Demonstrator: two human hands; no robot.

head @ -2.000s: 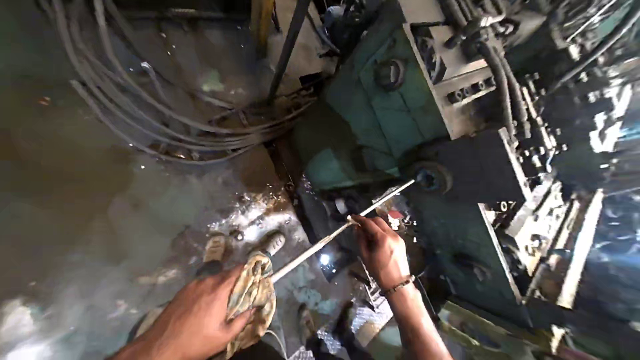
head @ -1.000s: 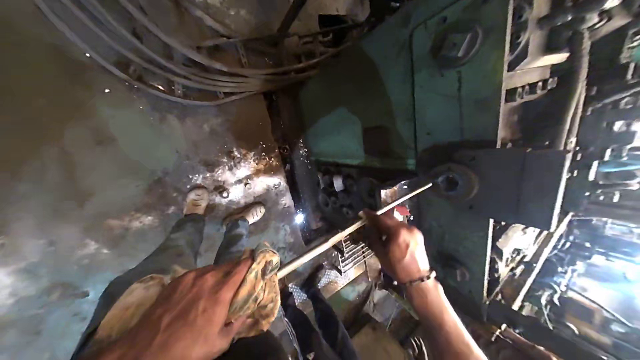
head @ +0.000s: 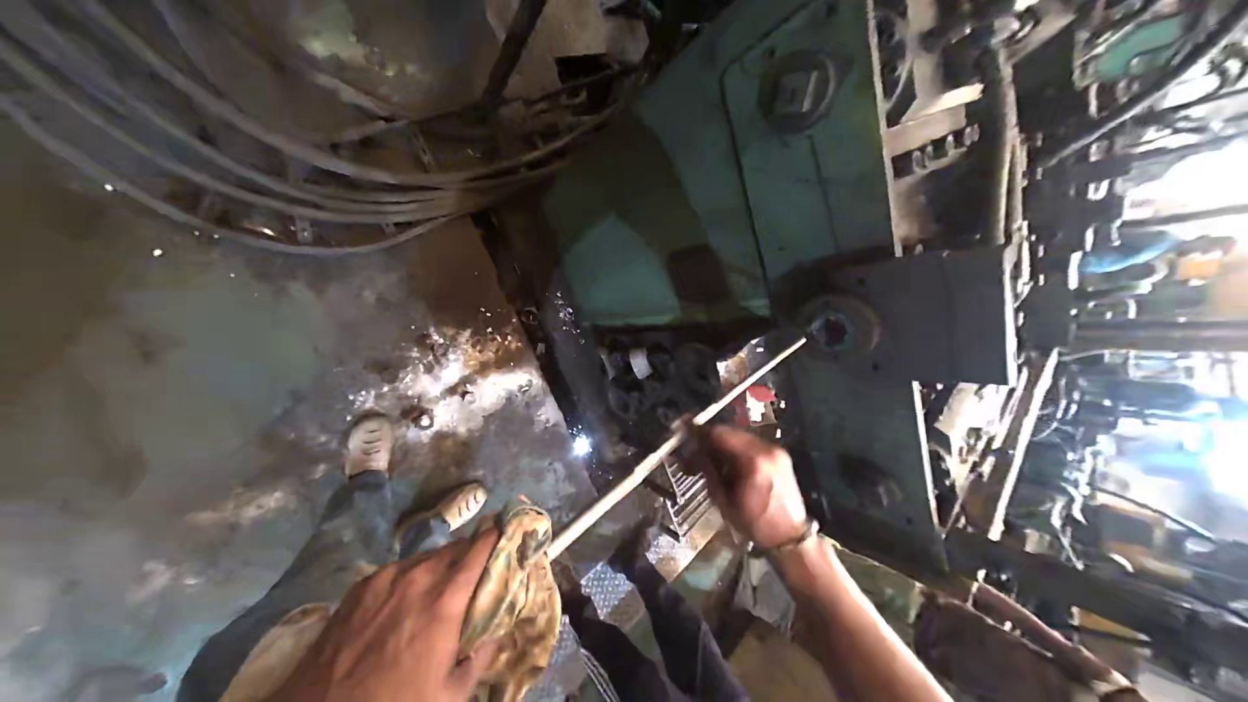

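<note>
A long, thin, pale rod (head: 624, 490) slants from lower left to upper right across the middle of the view. My left hand (head: 409, 609) is closed around a stained yellowish cloth (head: 522, 604) at the rod's lower end; the end itself is hidden there. Further up, my right hand (head: 746, 478), slightly blurred, has its fingers on the rod near its middle. The rod's upper tip lies close to a round socket (head: 835, 330) on the side of a green machine (head: 682, 185); whether it touches cannot be told.
Several hoses (head: 322, 190) curve across the floor at upper left. Another person's shoes (head: 370, 446) and trousers are beside my left hand. A small metal grate (head: 687, 497) lies below the machine, near a bright spark-like light (head: 582, 446). Pipes and metal parts crowd the right side.
The view has shifted over these two seconds. Both hands keep their hold on the rod, and its tip stays near the round socket.
</note>
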